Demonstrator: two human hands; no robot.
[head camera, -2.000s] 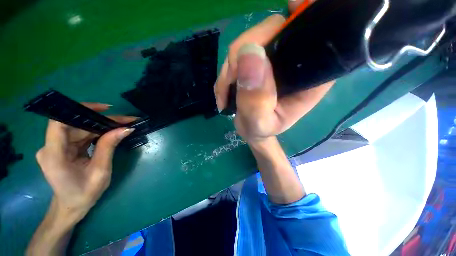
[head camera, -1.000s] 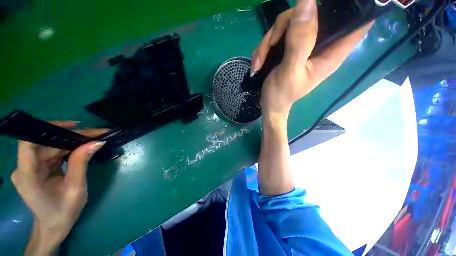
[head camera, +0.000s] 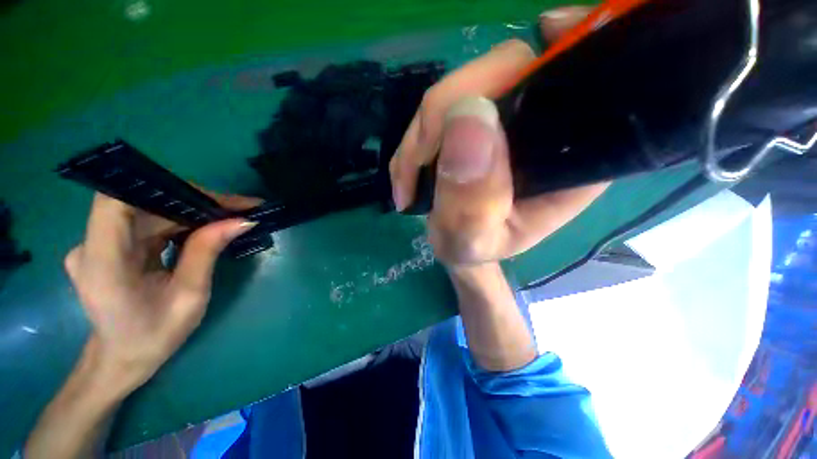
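My left hand (head camera: 148, 278) pinches a black U-shaped frame (head camera: 148, 184) near its left corner, thumb on the crossbar. The left arm of the frame points up and left; the crossbar runs right towards my right hand. My right hand (head camera: 479, 170) is closed around a black electric screwdriver (head camera: 627, 108) with an orange end and a wire loop, large near the camera. Its tip and the right end of the frame are hidden behind my fingers.
A black heap of small pieces (head camera: 322, 121) lies behind the frame on the green mat (head camera: 296, 332). A second dark heap (head camera: 9, 238) is cut off at the left edge. A cord (head camera: 582, 262) and a white sheet or box (head camera: 663, 332) are at right.
A second ago my right hand was over the round screw dish; it has moved left to the frame's right end, and the dish is now hidden. My left hand keeps its pinch.
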